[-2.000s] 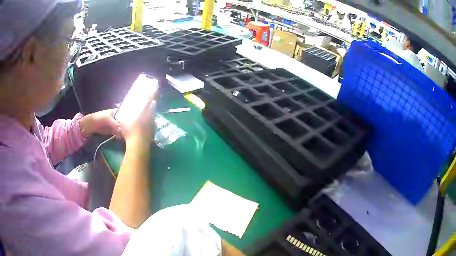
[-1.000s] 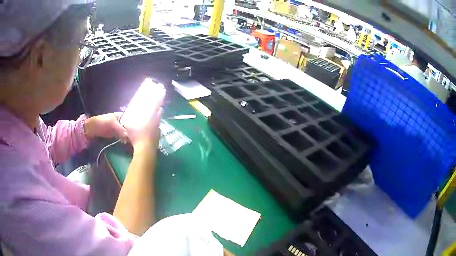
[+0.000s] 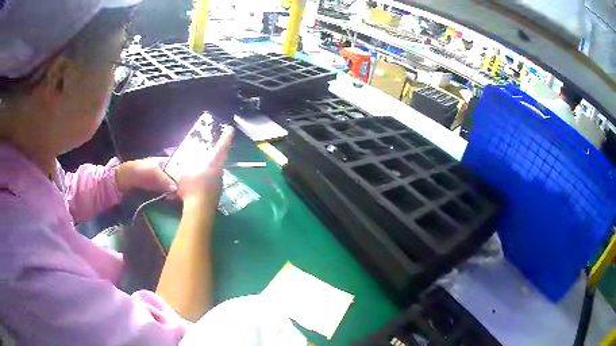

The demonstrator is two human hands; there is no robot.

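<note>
A black foam tray (image 3: 451,317) lies at the bottom edge, nearest in front of me and cut off by the picture's rim. Its pockets hold dark round units that show only dimly. A small piece of a tan-gold strip (image 3: 398,341) shows at the tray's lower left. My white sleeve (image 3: 244,323) is at the bottom centre. My left hand and my right hand are both out of the picture.
A person in pink holds a bright smartphone (image 3: 197,145) at left. Stacked foam trays (image 3: 388,177) stand on the green mat (image 3: 270,233). A pale yellow note (image 3: 309,299), a clear plastic bag (image 3: 236,194) and an upright blue crate (image 3: 540,192) also show.
The view has shifted, so the working tray and its strip sit lower and are more cut off. The neighbour's phone screen now shows dark patches instead of plain glare.
</note>
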